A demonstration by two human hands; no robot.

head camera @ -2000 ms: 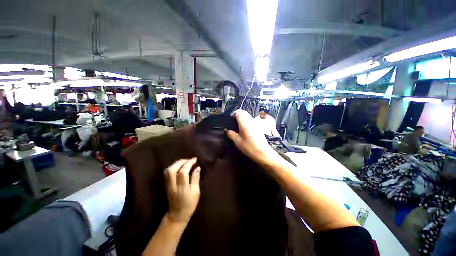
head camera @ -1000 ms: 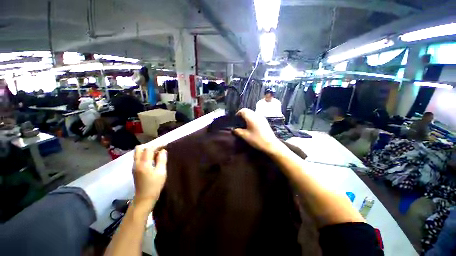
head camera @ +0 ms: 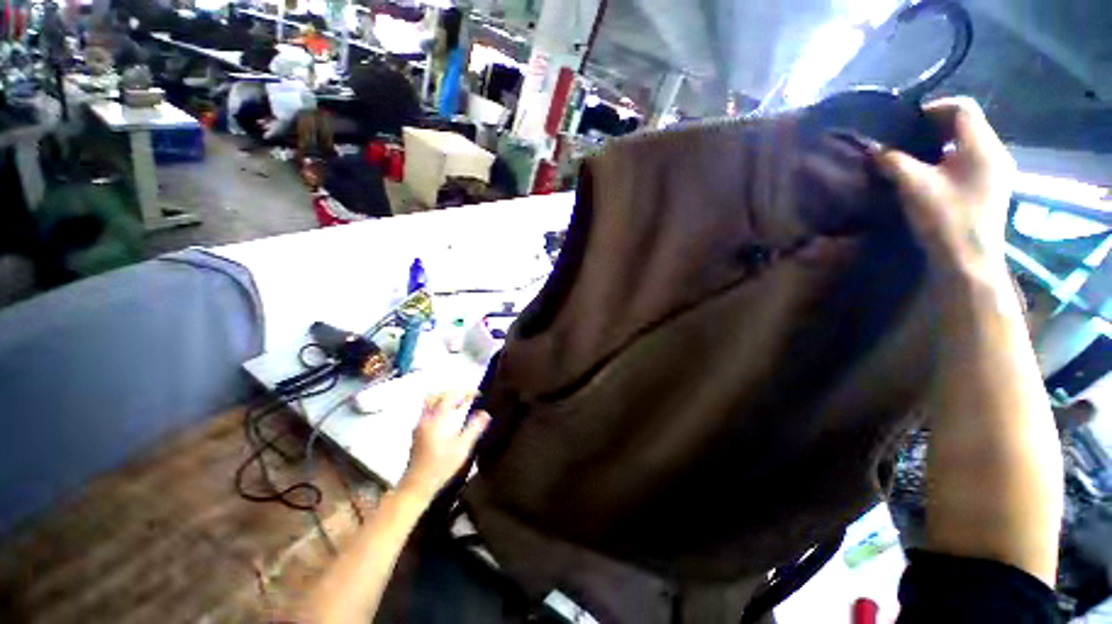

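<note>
A dark brown vest point(head camera: 683, 329) hangs tilted on a black hanger point(head camera: 945, 49), its hook showing above the neckline. A dark front edge runs diagonally across it, with a small dark button point(head camera: 757, 256) near the upper part. My right hand point(head camera: 957, 183) is closed on the vest's neckline just below the hook and holds it up. My left hand point(head camera: 449, 441) is beside the vest's lower left edge, fingers loosely bent. Whether it touches the cloth cannot be told.
The white table point(head camera: 354, 262) holds bottles point(head camera: 412, 329) and black cables point(head camera: 274, 457) at left. Grey-blue fabric point(head camera: 122, 366) lies at far left. A red object point(head camera: 865, 609) and a can point(head camera: 868, 542) are at lower right. A cardboard box point(head camera: 445, 165) stands beyond.
The view has turned left and down. My right hand has raised the vest to the upper right, and its front now shows. My left hand has moved to its lower left edge.
</note>
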